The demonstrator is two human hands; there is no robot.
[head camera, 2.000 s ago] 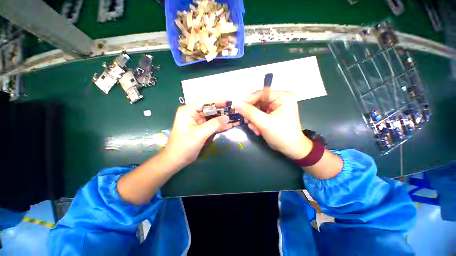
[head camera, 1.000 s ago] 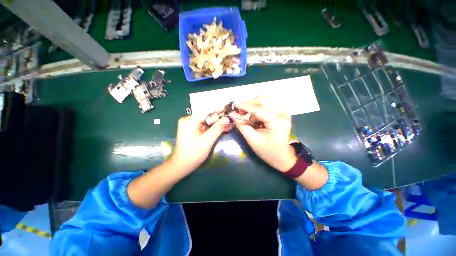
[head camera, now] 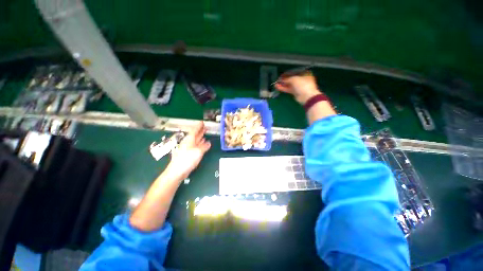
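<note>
My left hand [head camera: 186, 154] is at the bench's back edge, over the right side of the pile of silver and black metal-cased units [head camera: 166, 145]. Its fingers point to the rail, and whether they hold anything is unclear. A small silver piece [head camera: 212, 115] is just beyond its fingertips, left of the blue bin. My right hand [head camera: 300, 87] reaches over the green belt and holds slim dark tweezers [head camera: 297, 71]. Its fingertips are at the right side of a narrow grey carrier tray [head camera: 268, 81]. Anything small at those fingertips is too blurred to tell.
The blue bin [head camera: 224, 145] of beige pieces stands against the pale rail [head camera: 288, 134]. A white sheet [head camera: 249, 176] lies in front. A clear blister tray [head camera: 407, 186] is right, partly behind my right sleeve. Black foam trays [head camera: 47, 193] stand left. A grey post [head camera: 100, 61] slants across upper left.
My hands have parted from the module they worked on together. My left hand has moved to the pile, my right forward over the belt. The view has shifted towards the belt.
</note>
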